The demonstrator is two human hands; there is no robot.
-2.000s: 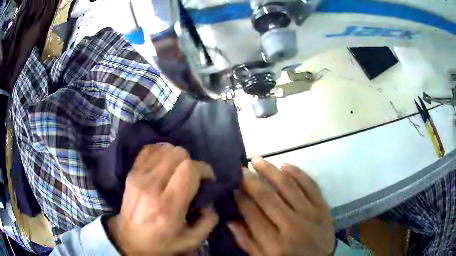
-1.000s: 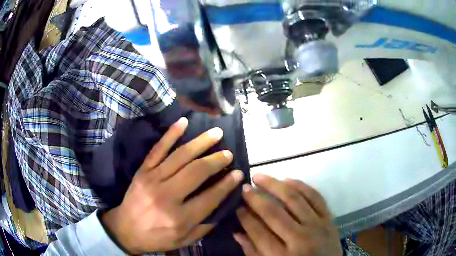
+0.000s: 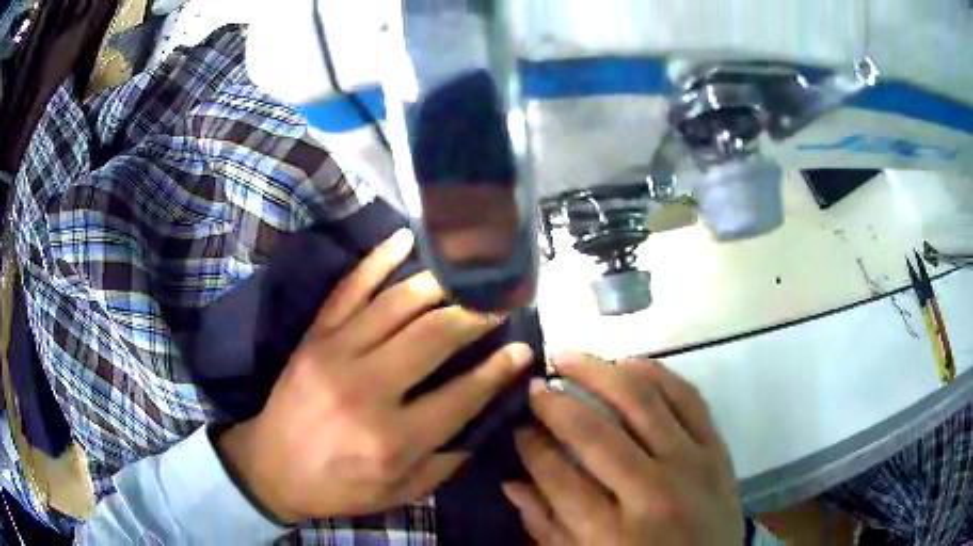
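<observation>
A dark panel (image 3: 485,501) lies under both hands and runs up beneath the machine head. A plaid garment piece (image 3: 160,229) is bunched to its left. My left hand (image 3: 363,395) lies flat on the dark panel with its fingers spread. My right hand (image 3: 629,448) lies at the panel's right edge, fingertips on or at the cloth; whether it pinches the edge cannot be told. A shiny chrome guard (image 3: 469,160) hides the needle and presser foot.
The white machine head (image 3: 640,32) has tension knobs (image 3: 738,199) right of the guard. Snips (image 3: 932,320) lie at the right, near the grey table edge (image 3: 854,453). A black pad (image 3: 841,186) lies behind. Plaid cloth (image 3: 918,480) hangs at lower right.
My left hand has gone from curled fingers to flat and spread on the dark panel. My right hand has stayed at the edge. The view has shifted, so the guard and knobs appear larger and lower.
</observation>
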